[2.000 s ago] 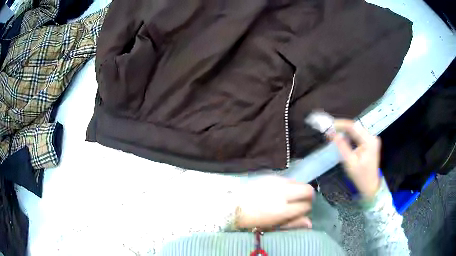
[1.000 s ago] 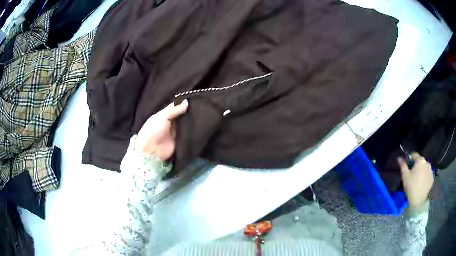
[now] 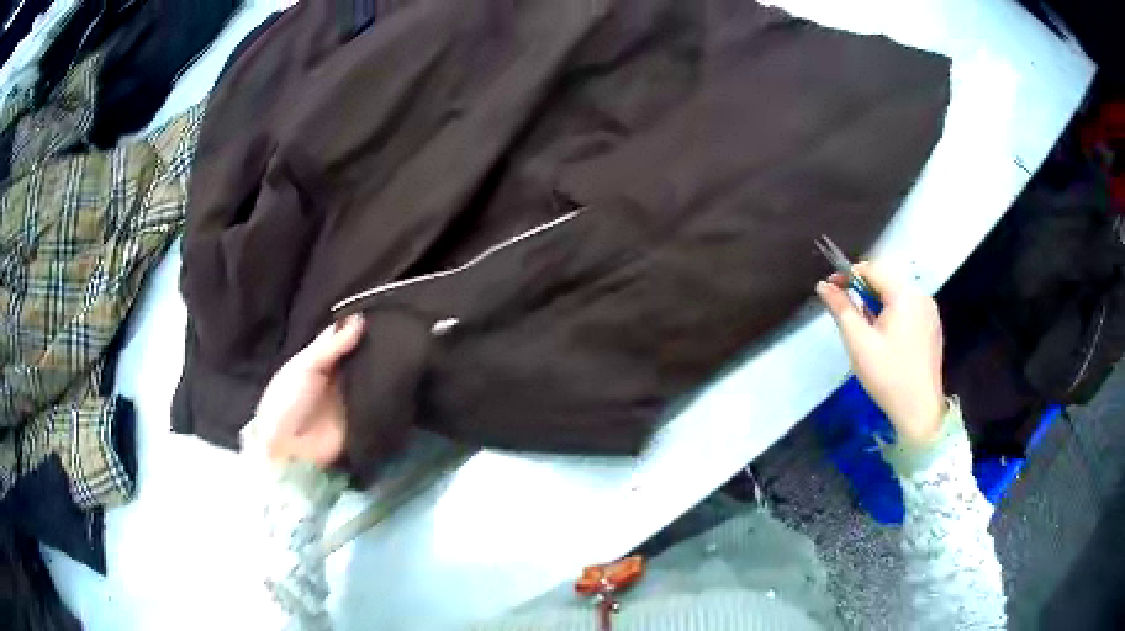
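A dark brown jacket lies spread over the white table. The pale teeth of its front zipper run diagonally across it. My left hand grips the jacket's lower front edge at the zipper's lower end, thumb on top, with the cloth folded over. A small pale piece shows on the cloth just right of this hand; I cannot tell what it is. My right hand holds small thread snips over the jacket's right edge, silver blades pointing up and left.
A beige plaid garment with dark edges lies at the left of the table. A blue crate with dark garments stands at the lower right, beyond the table's curved edge. A red-orange lanyard piece hangs at my front.
My left hand has taken hold of the jacket's front edge and drawn it left, so the zipper now slants. My right hand swung out over the crate, then came back with the snips over the jacket.
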